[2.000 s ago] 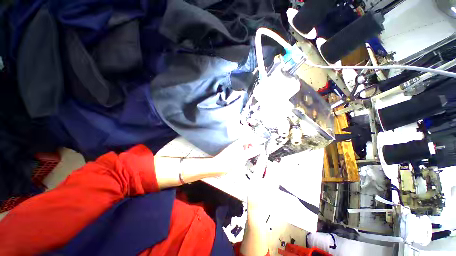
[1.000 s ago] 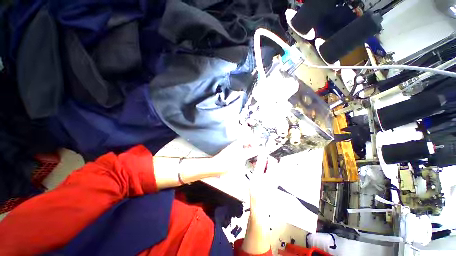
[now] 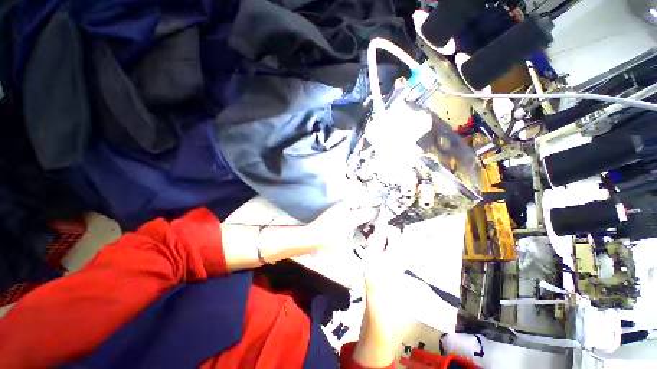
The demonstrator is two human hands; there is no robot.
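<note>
The overlock machine (image 3: 403,158) stands in front of me, its head washed out by the lamp. A garment piece (image 3: 277,148), pale blue-grey under the light, lies left of the machine and reaches to its front. My left hand (image 3: 335,227) is at the near side of the machine head, by the cloth's edge. My right hand (image 3: 382,256) is just right of it, close to the exposed loopers. Glare hides the fingers of both hands, so whether they grip anything cannot be seen. A small red-and-dark thing shows at my right fingertips.
A dark garment pile (image 3: 130,94) fills the left and back. A narrow dark strip (image 3: 432,287) lies on the white table (image 3: 439,249), right of my right hand. A white hose (image 3: 372,65) curves above the machine. Black thread cones (image 3: 504,56) stand upper right. A red bin (image 3: 439,359) is at the bottom.
My right hand and forearm have shifted slightly, and more red sleeve shows at the bottom than two seconds ago. My left hand and the garment piece stay nearly in place.
</note>
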